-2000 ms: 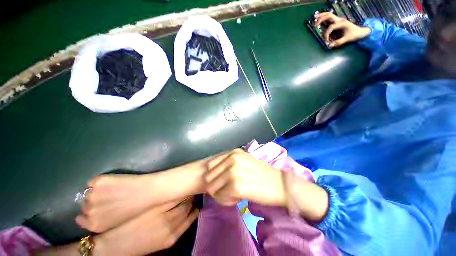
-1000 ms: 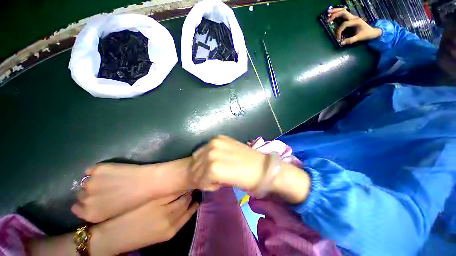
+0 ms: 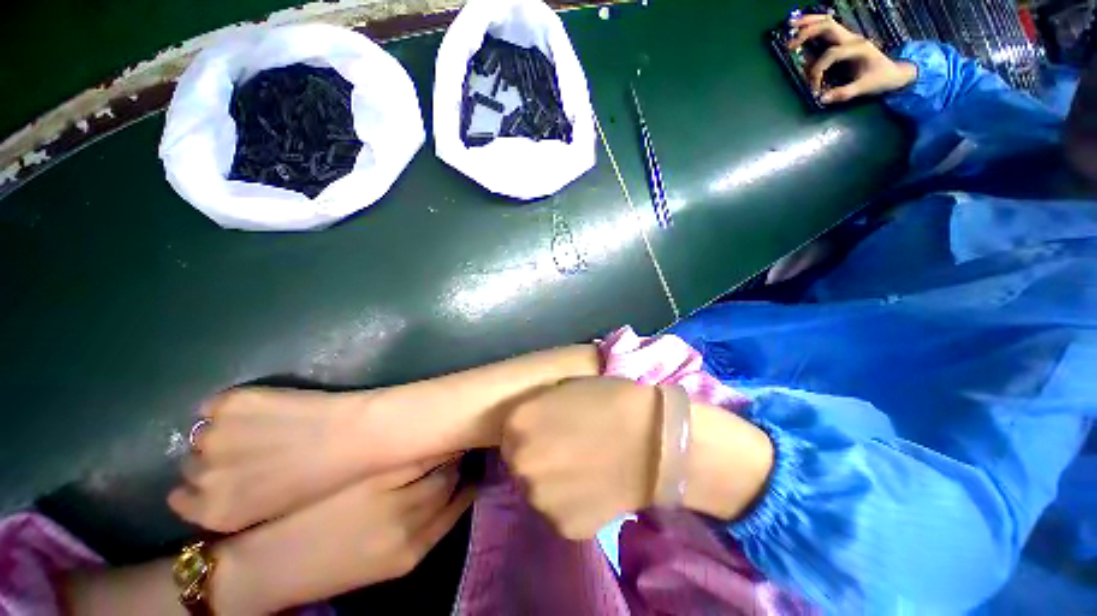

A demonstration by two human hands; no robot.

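My right hand, with a ring, lies at the lower left, its fingers curled under and its palm hidden. My left hand is just below it, beside my crossed right forearm, its fingertips hidden. A gold watch is on my left wrist. No item shows in either hand. Beyond my hands, a round white bag holds black parts. To its right, a narrower white bag holds black parts with a pale patch.
A thin pointed tool, perhaps tweezers, lies on the green bench. A neighbour in a blue smock is at the right. One bare hand is by my right forearm; the other holds a dark phone unit near ribbed trays.
The view has shifted, so the bags sit higher than two seconds ago. The neighbour's near hand has moved right and down along my forearm. My hands keep nearly the same pose.
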